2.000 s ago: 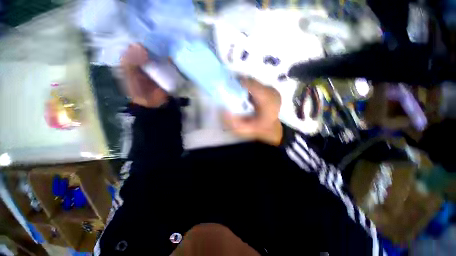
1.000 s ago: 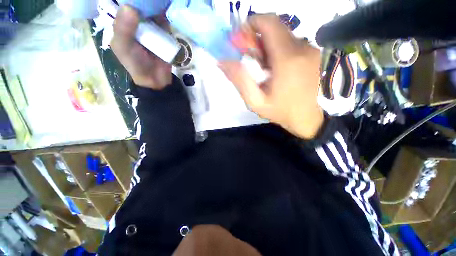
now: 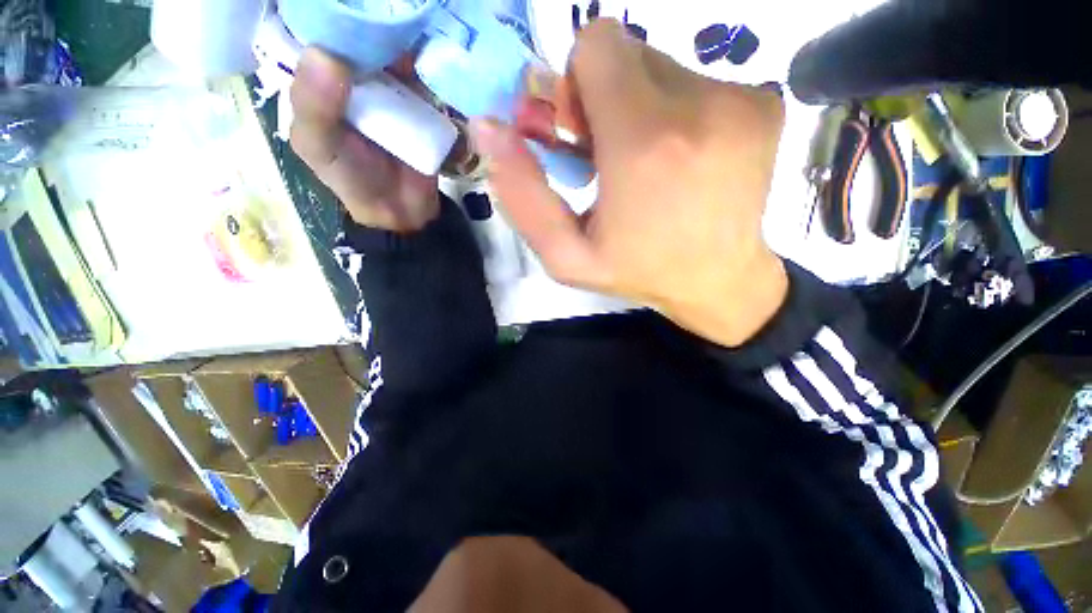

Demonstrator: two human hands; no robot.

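My left hand (image 3: pixel 359 150) is at the upper left, closed around a white handle shell (image 3: pixel 401 122) and the light-blue fan parts beside it. A light-blue fan head (image 3: pixel 359 26) shows above that hand. A light-blue handle part (image 3: pixel 473 84) runs down right from it. My right hand (image 3: pixel 671 180) is over the lower end of the light-blue handle part, with its fingers on a small red-orange piece (image 3: pixel 541 117). The fingers hide much of this piece. A round ring-like part is partly hidden behind the white shell.
Dark panels (image 3: pixel 727 44) lie on the white sheet. Pliers (image 3: pixel 865 180) with black-orange handles lie at right, below a black arm (image 3: pixel 958 54). A pale tray (image 3: pixel 180 287) is at left. Cardboard bins (image 3: pixel 228 413) sit below left, another (image 3: pixel 1042 479) at lower right.
Since one second ago, the view has shifted, so the bench things sit further right. The right hand has closed in over the handle's lower end and the red-orange piece. The left hand keeps its hold.
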